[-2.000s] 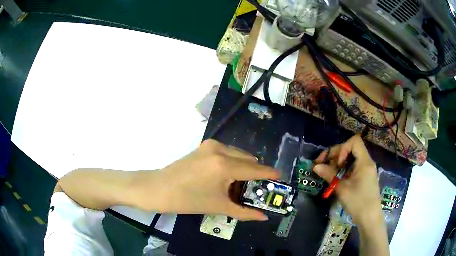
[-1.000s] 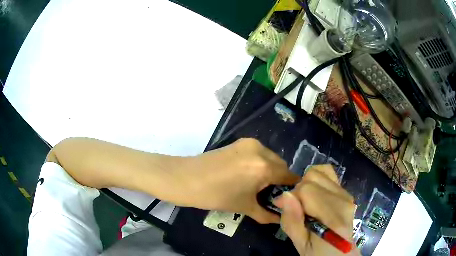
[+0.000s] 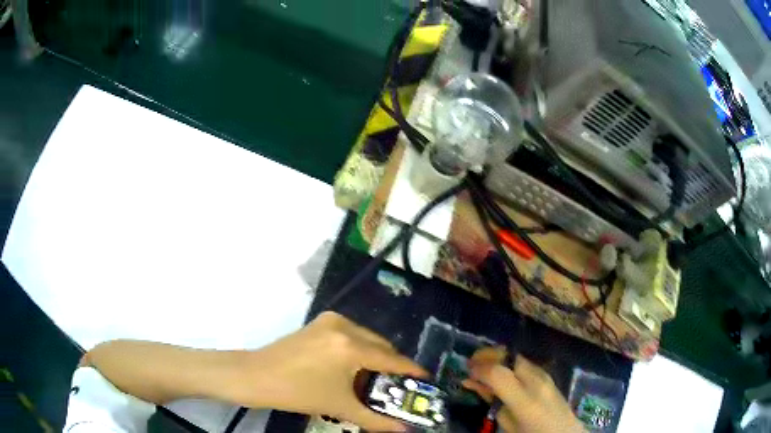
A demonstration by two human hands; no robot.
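My left hand (image 3: 317, 370) holds a power supply board (image 3: 407, 399) in a black half-case between thumb and fingers over the black mat. The board's yellow transformer and white round parts face up. My right hand (image 3: 526, 391) is just right of it, with the red test probe (image 3: 488, 423) in its grip; the probe is cut off by the lower edge. A green test contact board (image 3: 456, 369) in a clear tray lies partly hidden by my right hand's fingers.
A white sheet (image 3: 169, 245) lies left of the mat (image 3: 359, 292). Behind the mat are a glass bulb (image 3: 476, 123), black cables, a red clip (image 3: 514, 243), a keypad meter (image 3: 549, 207) and a grey vented box (image 3: 630, 110). Another green board (image 3: 597, 410) is at right.
My hands, together over the board a second ago, are apart, and the board's top shows again. The view has shifted, showing more of the instruments and less of the mat's near side.
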